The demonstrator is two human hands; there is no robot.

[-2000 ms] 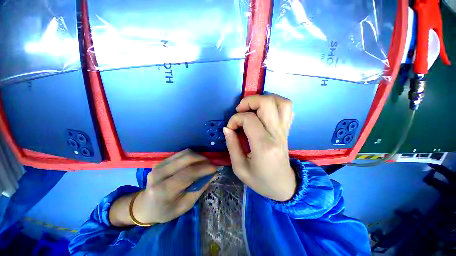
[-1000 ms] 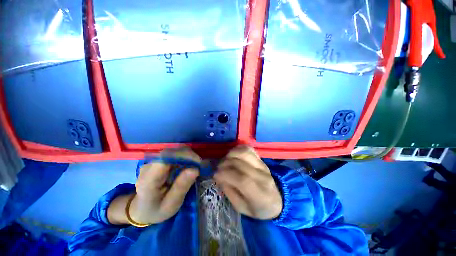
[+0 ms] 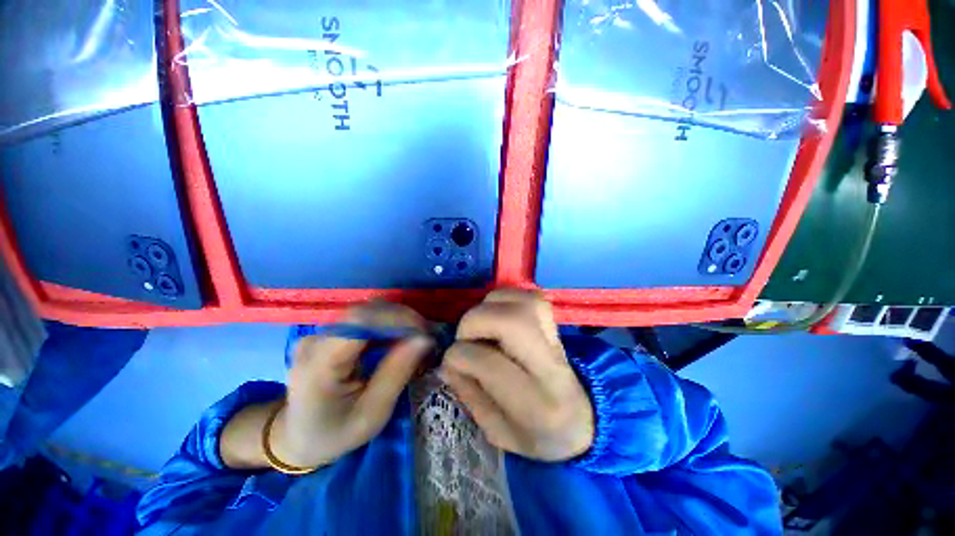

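Note:
A pale-blue tablet back cover (image 3: 346,199) marked "SMOOTH" lies in the middle bay of a red foam tray (image 3: 529,157). Its camera cluster (image 3: 452,248) is at the lower right corner, with one opening darker than the others. My left hand (image 3: 351,382) is below the tray's near edge and holds a narrow blue carrier strip (image 3: 361,332), partly hidden by the fingers. My right hand (image 3: 518,372) is beside it, fingertips bent in close to the strip. Whether a small piece is between the right fingertips cannot be told; they are blurred.
Tablet covers also lie in the left bay (image 3: 94,209) and right bay (image 3: 649,199). Clear protective film (image 3: 670,89) covers their upper parts. An orange-red air gun (image 3: 903,63) with a pale hose (image 3: 861,251) lies on the green bench (image 3: 922,230) at right.
My right hand has moved from the middle cover's camera cluster down beside my left hand. The cluster is uncovered. My left hand has lifted the blue strip slightly. The tray appears slightly higher in view.

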